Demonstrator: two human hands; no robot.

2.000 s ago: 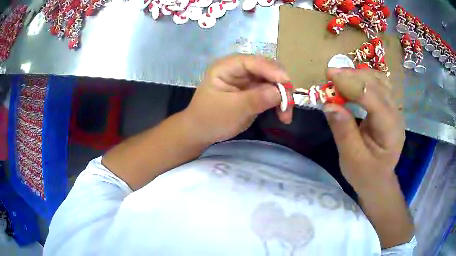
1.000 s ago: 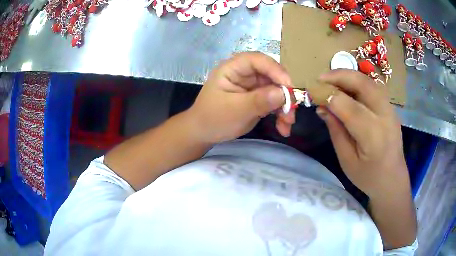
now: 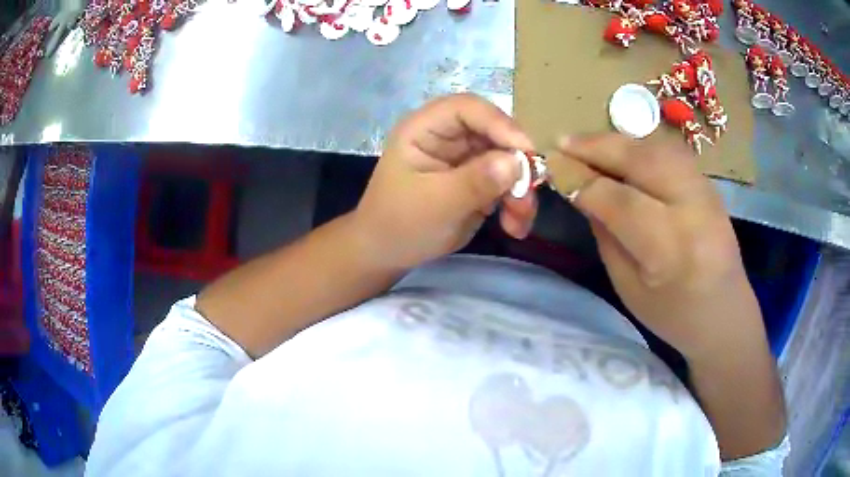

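My left hand [image 3: 438, 182] holds a white base disc [image 3: 521, 174] on edge between thumb and fingers, in front of the table edge. A small red and white figure part [image 3: 538, 170] shows against the disc's right side. My right hand [image 3: 643, 205] is closed around the figure's other end, and its fingers hide most of the figure. A tan wrap [image 3: 568, 174] shows on a right-hand finger. A white round dish [image 3: 635, 110] lies on the cardboard mat [image 3: 564, 70], with several loose figures [image 3: 685, 116] to its right.
A heap of base discs [image 3: 381, 32] lies at the back, left of the cardboard. More figures [image 3: 135, 42] are heaped at far left and behind the mat. Rows of figures on bases [image 3: 772, 82] are at right. A blue crate [image 3: 107, 261] and red stool [image 3: 219, 219] are below left.
My right hand has moved left, close to my left hand, and now covers the figure's red head and most of its body. The disc stays in my left hand.
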